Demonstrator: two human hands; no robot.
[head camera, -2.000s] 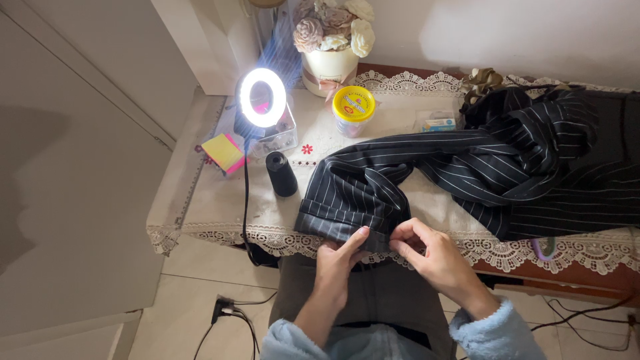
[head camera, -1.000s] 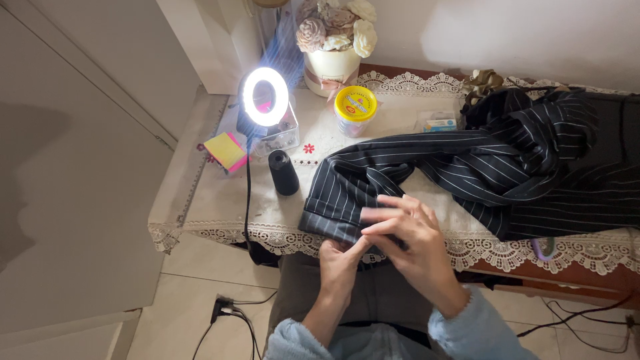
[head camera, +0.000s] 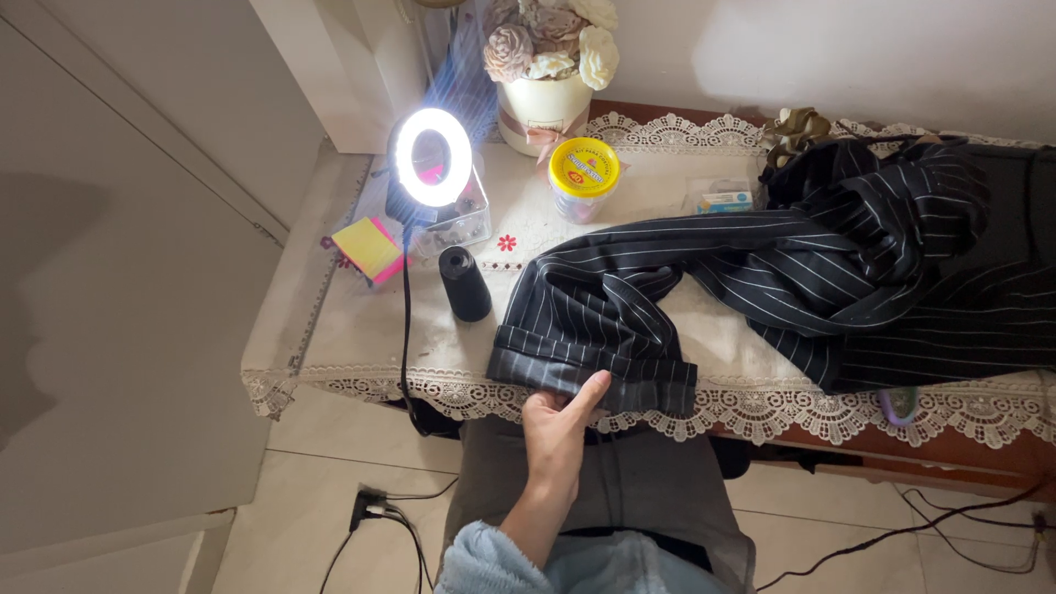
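Black pinstriped fabric (head camera: 610, 297), a garment with a folded cuff at its near end, lies across the lace-edged tablecloth (head camera: 371, 330). My left hand (head camera: 561, 429) pinches the cuff at the table's front edge, thumb on top and fingers beneath. My right hand is out of view. A black cone of thread (head camera: 465, 285) stands just left of the cuff. Behind it are a clear plastic box (head camera: 462, 223) and a tub with a yellow lid (head camera: 584, 167).
A lit ring lamp (head camera: 433, 157) stands at the left, its cable hanging over the front edge. Sticky notes (head camera: 367, 250) lie beside it. A flower pot (head camera: 544, 107) is at the back. A power adapter with cables (head camera: 363, 507) is on the floor.
My right hand has lifted from the cuff and left the view. My left hand stays at the cuff, which now shows more fully.
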